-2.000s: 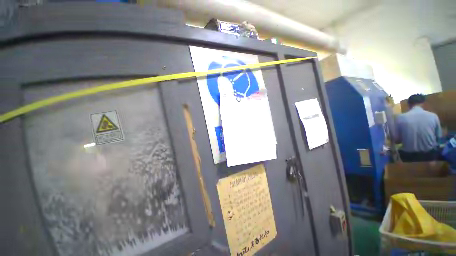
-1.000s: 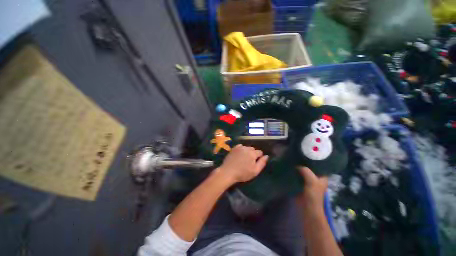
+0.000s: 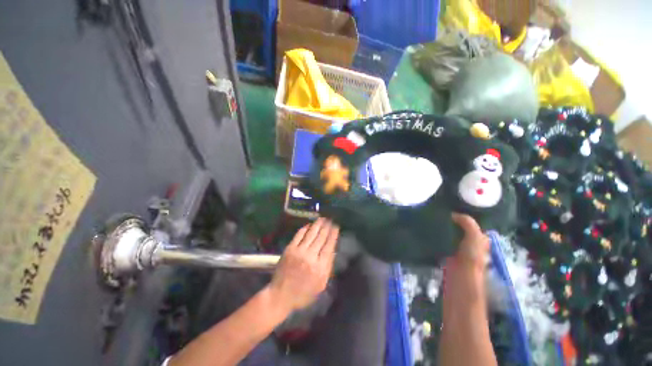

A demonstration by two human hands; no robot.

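A plump dark green plush wreath (image 3: pixel 400 232) is held up in front of me, face towards me, with white lettering at the top, a snowman at right and a gingerbread man at left. My right hand (image 3: pixel 468 243) grips its lower right, thumb on the front. My left hand (image 3: pixel 307 264) has its fingertips at the wreath's lower left edge; its thumb is hidden and a grip is unclear. The shiny filling nozzle (image 3: pixel 214 257) sticks out bare from the grey machine, its tip reaching my left hand, outside the wreath.
The grey stuffing machine (image 3: pixel 107 129) stands at left. Behind the wreath are a scale (image 3: pixel 302 198) and a cream basket (image 3: pixel 284 121) with yellow cloth. Blue tubs (image 3: pixel 507 304) with white fill stand at lower right. A heap of wreaths (image 3: pixel 593 214) covers the right side.
The view has turned from the machine front down to the wreath, then further right. My left hand has moved from the wreath's inner opening to its lower left edge.
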